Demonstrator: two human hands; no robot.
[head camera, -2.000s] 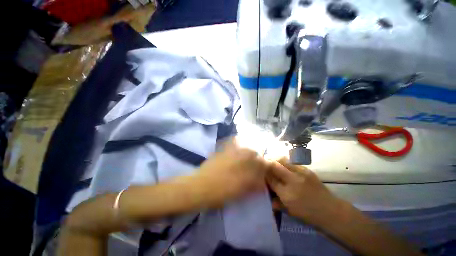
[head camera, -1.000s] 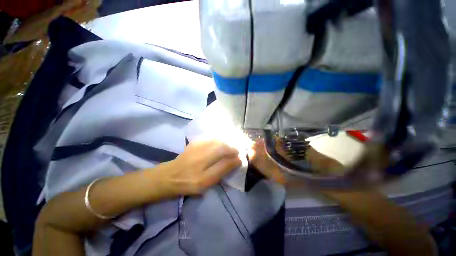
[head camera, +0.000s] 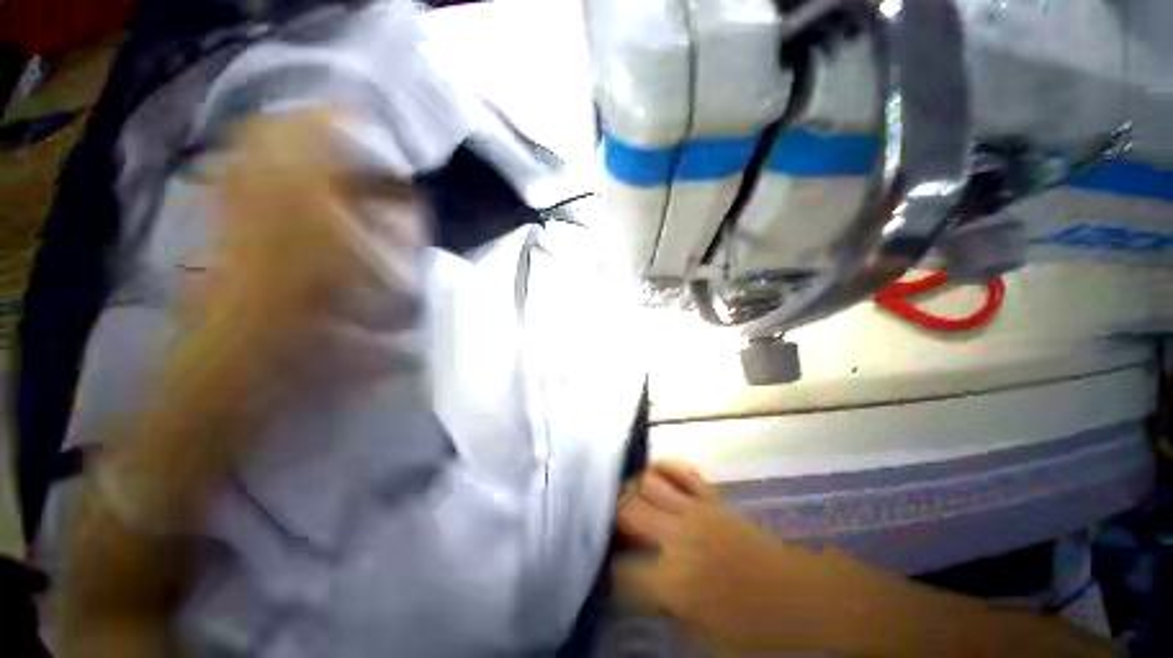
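Pale grey-lavender fabric panels (head camera: 502, 373) lie bunched left of and below the needle area, washed out by lamp glare. A navy panel piece (head camera: 476, 199) shows at their upper middle, with thin dark threads at its tip. My left hand (head camera: 302, 219) is a motion blur over the cloth at the left; its fingers cannot be made out. My right hand (head camera: 669, 521) has its fingers curled on the dark right edge of the cloth at the table's front edge. The sewing machine (head camera: 823, 193) stands to the right; its needle is lost in glare.
Scissors with a red handle loop (head camera: 952, 303) lie right of the machine head. A grey ribbed knob (head camera: 772, 361) stands beside the foot area. The table's grey ruled front edge (head camera: 926, 508) runs along the lower right. Navy cloth (head camera: 64, 309) hangs at the far left.
My left hand has moved from the needle up and left across the cloth. My right hand has moved down from the needle area to the front edge. The cloth has shifted and rebunched.
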